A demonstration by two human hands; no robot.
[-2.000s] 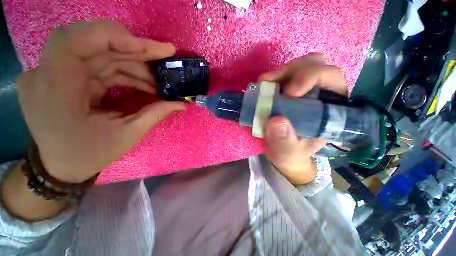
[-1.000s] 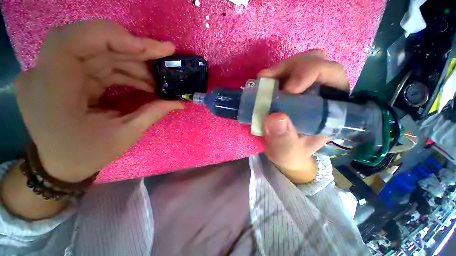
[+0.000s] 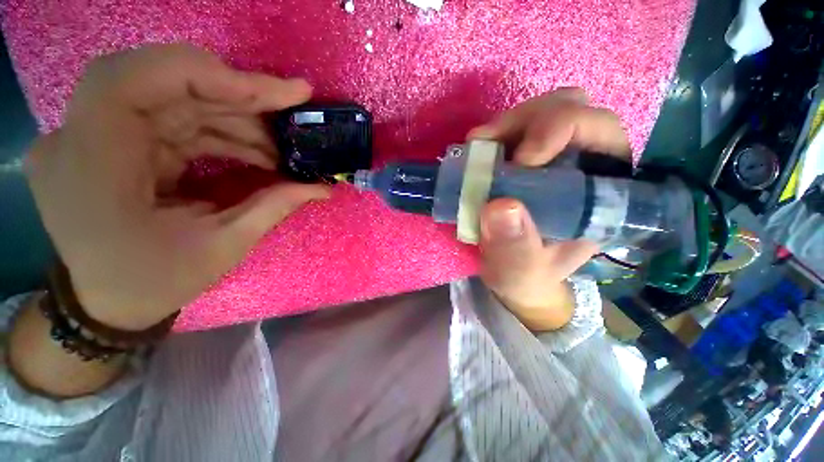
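Note:
A small black device housing [image 3: 327,143] with a small white label lies left of the picture's middle, over the pink mat. My left hand [image 3: 163,171], bare, holds it at its left side between fingertips and thumb. My right hand [image 3: 542,217], bare, is closed around the grey-black electric screwdriver [image 3: 551,200], which has a cream tape band [image 3: 479,191] and a green rear end [image 3: 688,244]. The screwdriver points left. Its yellowish bit [image 3: 343,179] is at the housing's lower edge; whether it touches a screw cannot be told.
The pink foam mat [image 3: 379,262] lies under both hands. White specks [image 3: 369,41] and the edge of a white sheet [image 3: 425,4] are at the top. Black equipment with a round dial [image 3: 755,166] and a crumpled white piece [image 3: 748,32] stand at right; blue bins [image 3: 736,336] are lower right.
The housing, both hands and the screwdriver have stayed nearly in place. The screwdriver's green rear end has shifted slightly, and the background has shifted a little in the picture.

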